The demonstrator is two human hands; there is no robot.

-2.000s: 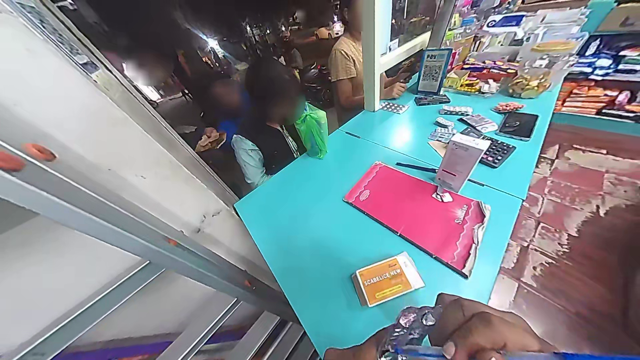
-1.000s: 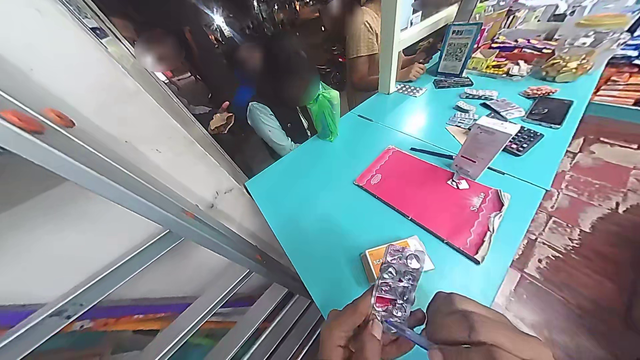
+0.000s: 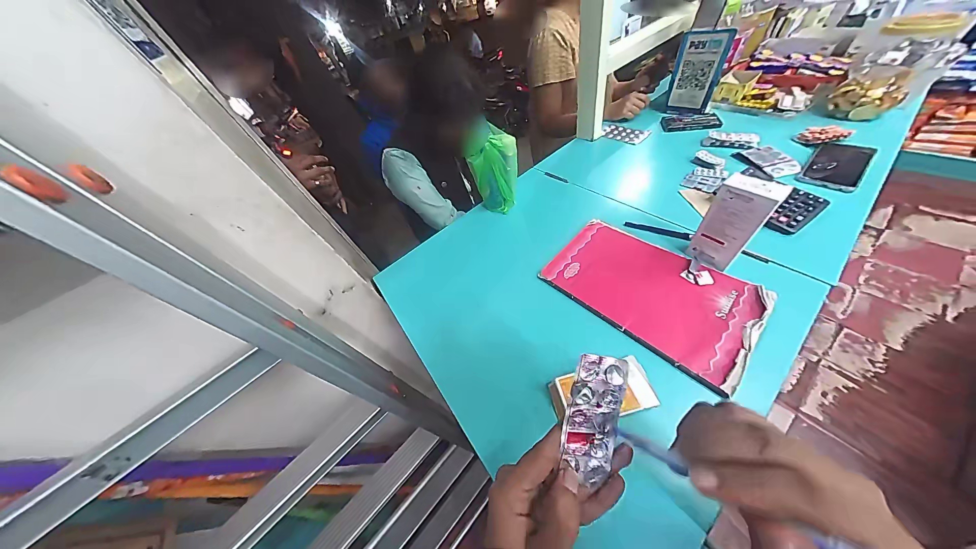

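My left hand (image 3: 541,496) grips a foil blister strip of tablets (image 3: 593,419) upright, its foil side towards me. Several of its pockets look burst or crumpled. To its right, my right hand (image 3: 762,465) holds a thin blue pen-like object (image 3: 656,455), blurred, whose tip points at the strip's edge; whether they touch I cannot tell. Behind the strip, an orange and white medicine box (image 3: 639,390) lies flat on the turquoise counter (image 3: 465,335), partly covered from view. Farther back lies a pink notebook (image 3: 648,293) with a worn right edge, a leaning carton (image 3: 736,221) at its top.
A calculator (image 3: 797,210), a phone (image 3: 837,165), a dark pen (image 3: 657,230) and several blister packs (image 3: 770,161) lie at the counter's back right. Customers stand beyond, near a green bag (image 3: 496,168). A metal ladder (image 3: 198,293) stands at left.
The strip, low at the frame's bottom edge two seconds ago, has been raised upright in my left hand. Since one second ago, my right hand has moved away from it to the right.
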